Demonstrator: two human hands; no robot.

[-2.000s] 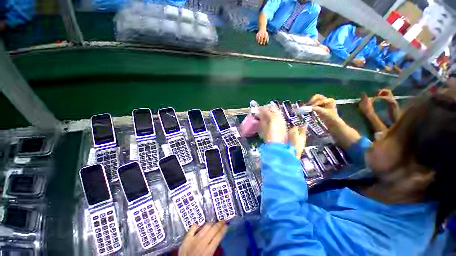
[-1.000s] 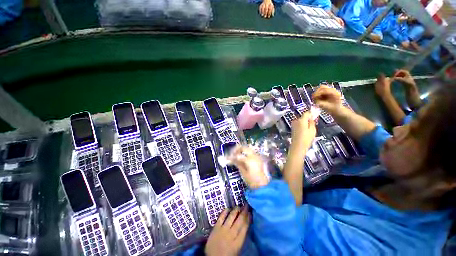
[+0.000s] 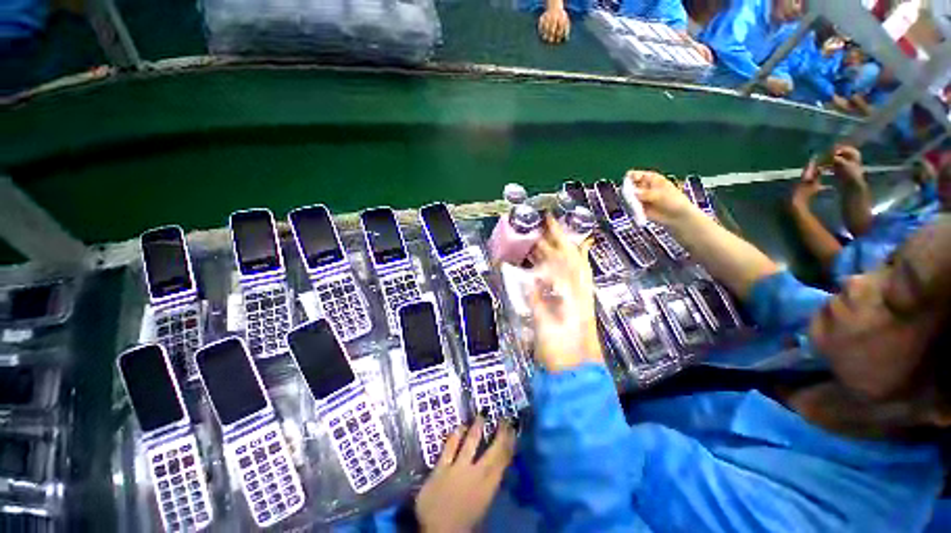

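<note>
Open flip phones (image 3: 347, 413) with white keypads and dark screens lie in two rows in a clear blister tray (image 3: 130, 458). My left hand (image 3: 464, 481) is at the bottom, its spread fingertips touching the keypad ends of the two rightmost front-row phones. My right hand (image 3: 561, 297) is raised beside the pink dispenser bottle (image 3: 511, 242), its fingers in front of the white dispenser bottle (image 3: 577, 216). It is blurred, and whether it pinches a wipe is hidden. White crumpled material (image 3: 517, 283) shows left of its palm.
A person in blue (image 3: 720, 437) sits close at the right, one hand (image 3: 655, 196) pinching a small white piece over another phone tray (image 3: 647, 359). More trays (image 3: 37, 344) lie at the left. The green belt (image 3: 313, 135) runs behind, with stacked trays (image 3: 323, 29) and workers opposite.
My right hand went from the bottles to the front-right phones with a white piece, then back to the bottles. My left hand moved right along the tray's front. The neighbour's hand rose.
</note>
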